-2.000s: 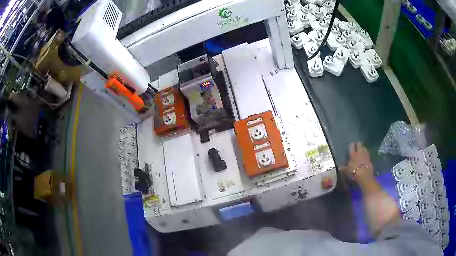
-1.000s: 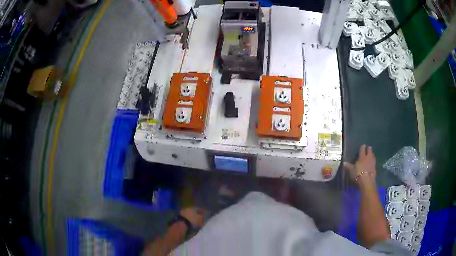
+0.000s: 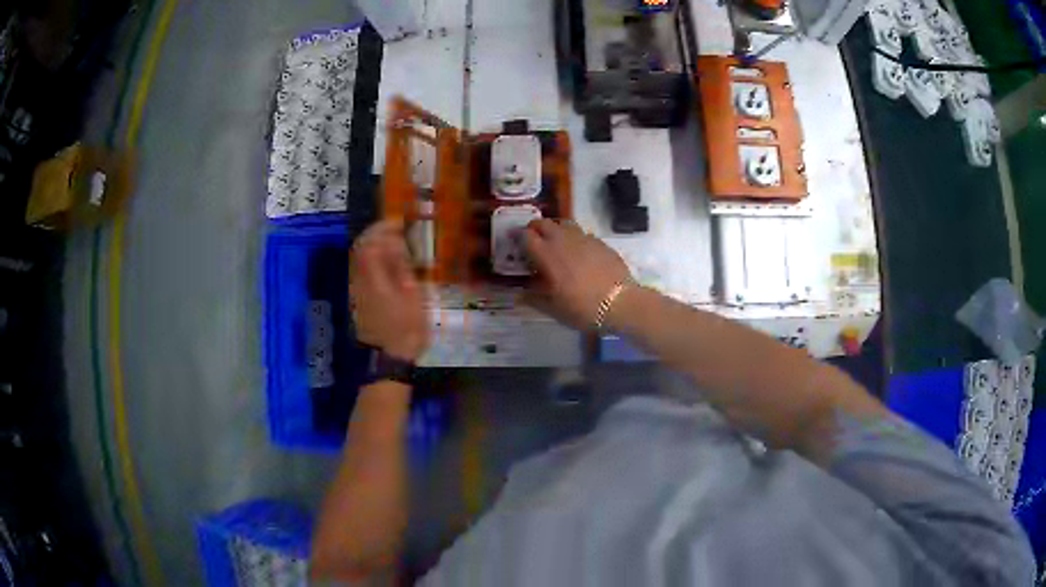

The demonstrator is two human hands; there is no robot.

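The left orange fixture [image 3: 559,172] lies on the machine bed with its hinged lid [image 3: 401,172] folded open to the left. One white socket unit [image 3: 515,166] sits in its upper pocket and another [image 3: 512,243] in the lower pocket. My right hand [image 3: 570,266] has its fingertips on the lower unit's right side; whether it grips the unit is unclear. My left hand [image 3: 391,287] is at the lower end of the open lid, slightly blurred; its hold is unclear. The right orange fixture [image 3: 716,126] is closed over two units.
A black block [image 3: 625,202] lies between the fixtures, below the dark feeder [image 3: 633,57]. The driver head [image 3: 828,17] is above the right fixture. Blue crates [image 3: 281,333] stand left. White units in rows [image 3: 312,126] are at left; loose units [image 3: 918,80] lie on the green mat.
The left fixture's lid has opened. Both my hands have come up to that fixture, the right one from the bench at right. The driver head has moved over to the right fixture.
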